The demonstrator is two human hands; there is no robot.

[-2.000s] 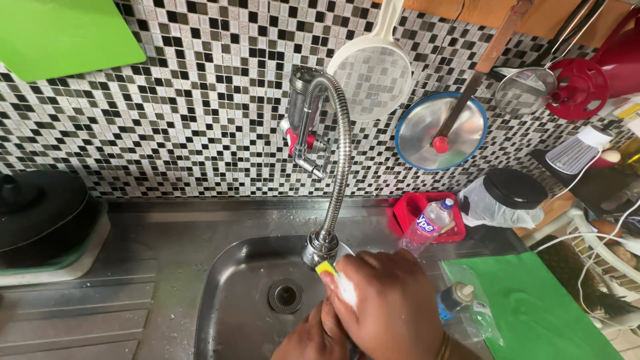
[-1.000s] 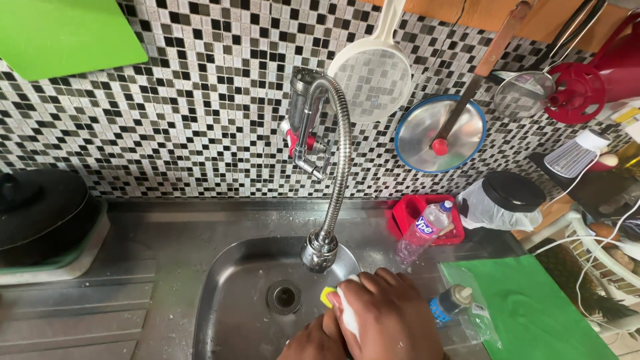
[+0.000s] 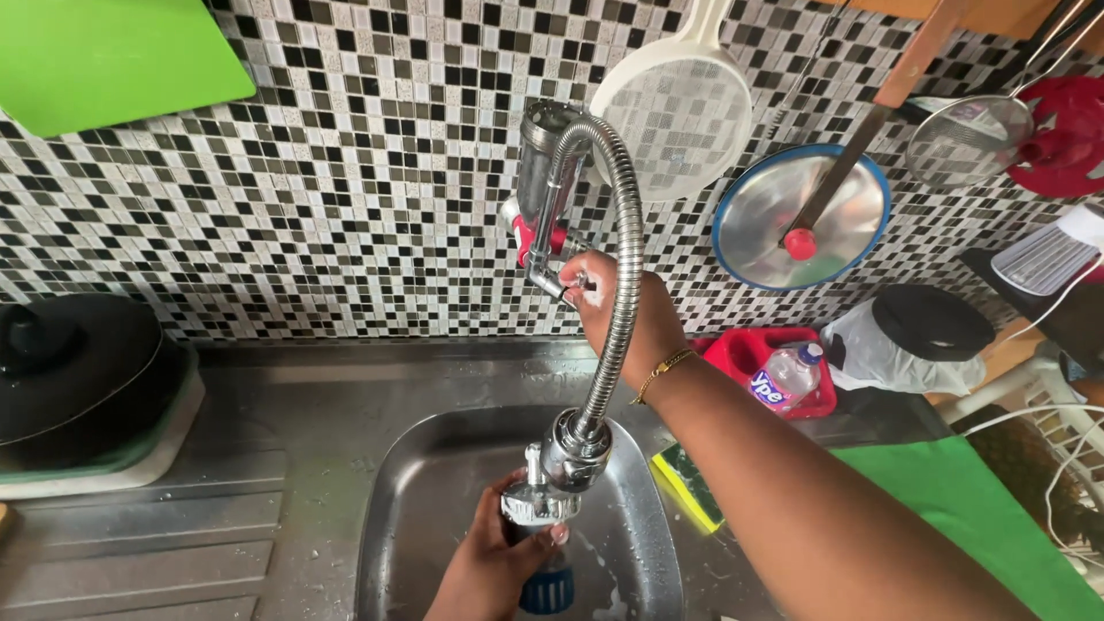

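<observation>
My left hand (image 3: 504,548) is closed around a small bottle (image 3: 542,561) with a white and clear top and a blue ribbed lower part, held over the steel sink (image 3: 431,517) under the spray head (image 3: 578,450) of the flexible metal faucet (image 3: 628,224). My right hand (image 3: 608,297), with suds on its fingers, grips the small tap handle (image 3: 583,283) at the wall fitting. A yellow and green sponge (image 3: 690,489) lies at the sink's right rim, beneath my right forearm. White suds lie in the basin.
A black lidded pot (image 3: 78,379) stands left on the counter. A red caddy (image 3: 746,349) with a soap bottle (image 3: 787,379), a black-lidded container (image 3: 914,332) and a green mat (image 3: 949,509) are at right. A white strainer (image 3: 677,121) and a pan lid (image 3: 828,198) hang behind.
My right hand has moved up from over the sink to the tap handle. My left hand now holds the bottle under the spray head. The sponge now lies beside the sink.
</observation>
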